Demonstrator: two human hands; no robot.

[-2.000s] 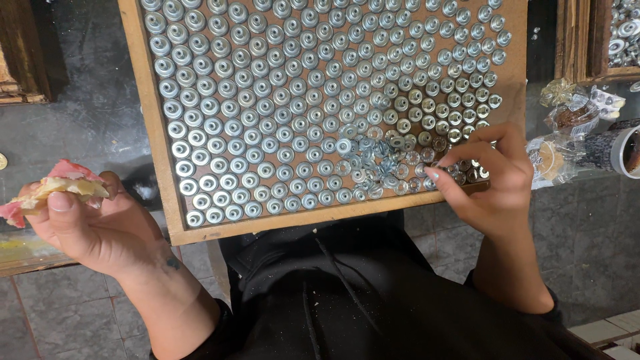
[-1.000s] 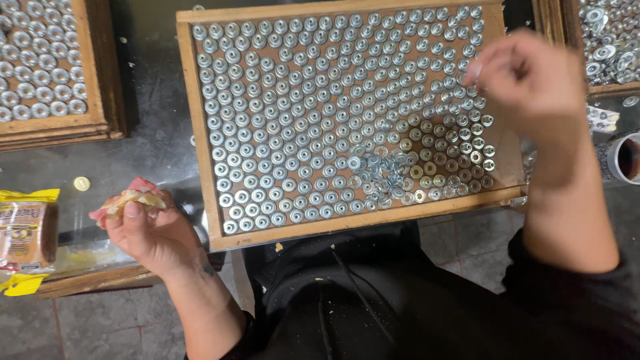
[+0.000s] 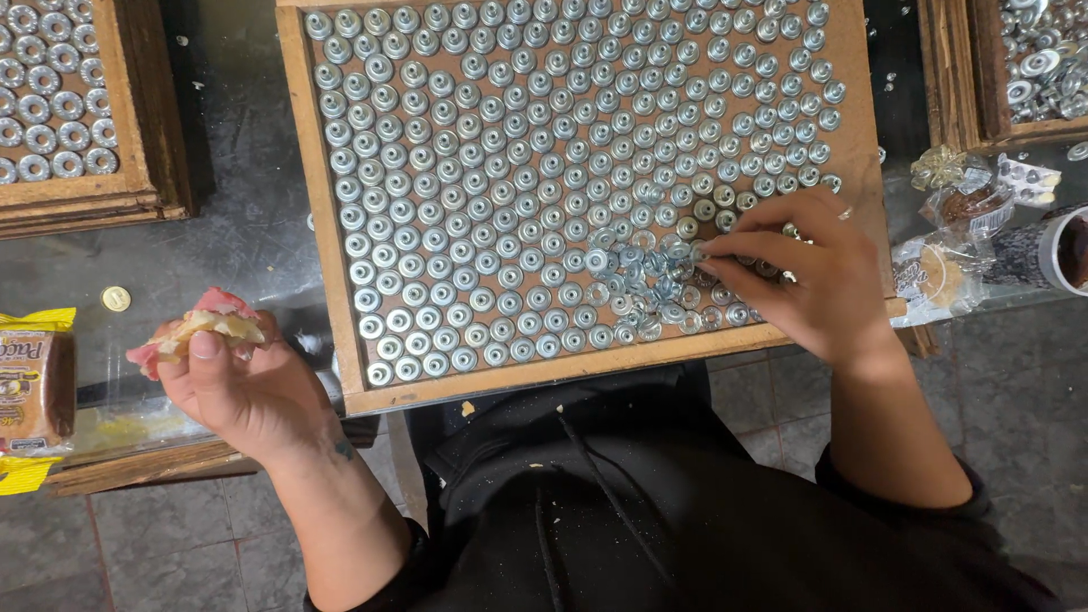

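Observation:
A wooden-framed tray lies before me, with small round metal pieces standing in close rows across its brown base. Near its lower right part is a loose pile of metal washers, some of them overlapping. My right hand is at the right side of this pile, thumb and forefinger pinched on a small round metal piece. To the left of the tray, my left hand holds a partly eaten piece of food, pink and pale yellow, between thumb and fingers.
Stacked wooden trays with metal pieces stand at the upper left and upper right. A yellow packaged snack and a gold-coloured round piece lie left. Clear wrappers and a dark-filled cup are at the right.
My right hand has come down from the tray's upper right to the pile of washers. The left hand still holds the food. The view has shifted.

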